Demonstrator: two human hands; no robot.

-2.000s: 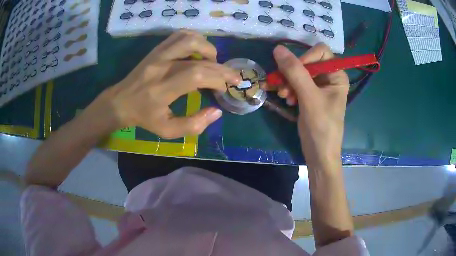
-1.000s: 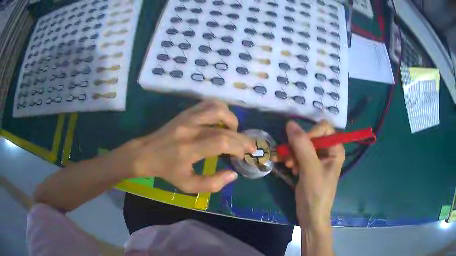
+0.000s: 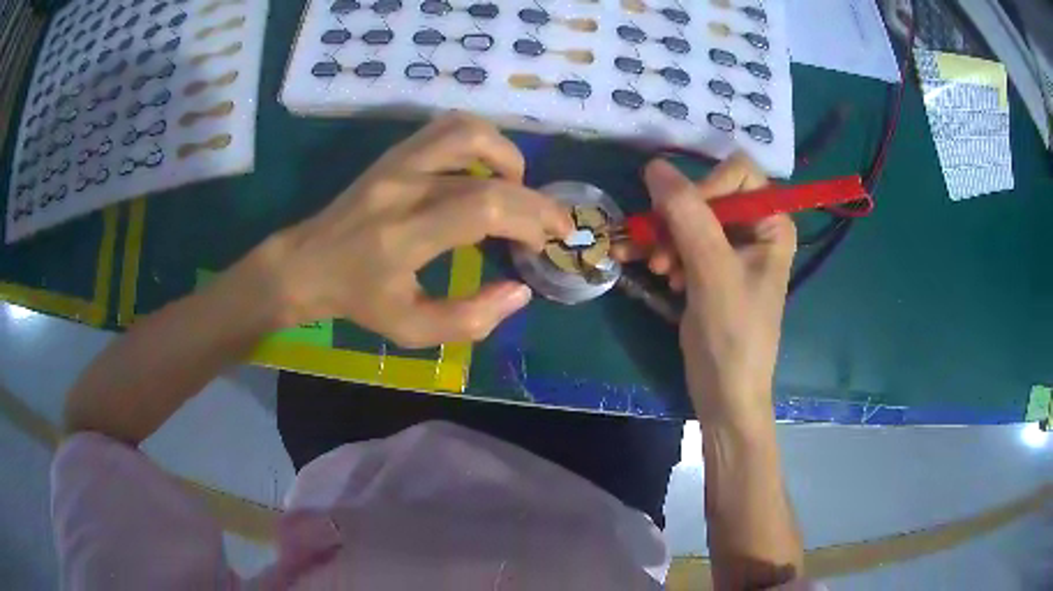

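The round silver fixture [image 3: 551,277] lies on the green mat, with a brass-gold insert [image 3: 592,219] at its centre. A small part [image 3: 582,238] sits in the insert's slot and looks white. My left hand [image 3: 398,237] reaches over the fixture's left side, index fingertip at the part, thumb apart near the rim; whether the finger presses is unclear. My right hand [image 3: 733,260] holds the red test probe [image 3: 774,204] nearly level, its thin tip pointing left at the part's right end. Whether the tip touches is too small to tell.
A white foam tray [image 3: 450,102] of dark and gold parts lies behind the fixture. A second tray [image 3: 219,162] is at the left. Red and dark leads [image 3: 887,127] run at the right, near a printed paper [image 3: 964,139]. Yellow tape [image 3: 404,369] marks the mat's front left.
The camera view has tilted, shifting the whole scene in the picture. My hands, the probe and the fixture keep about the same places relative to each other.
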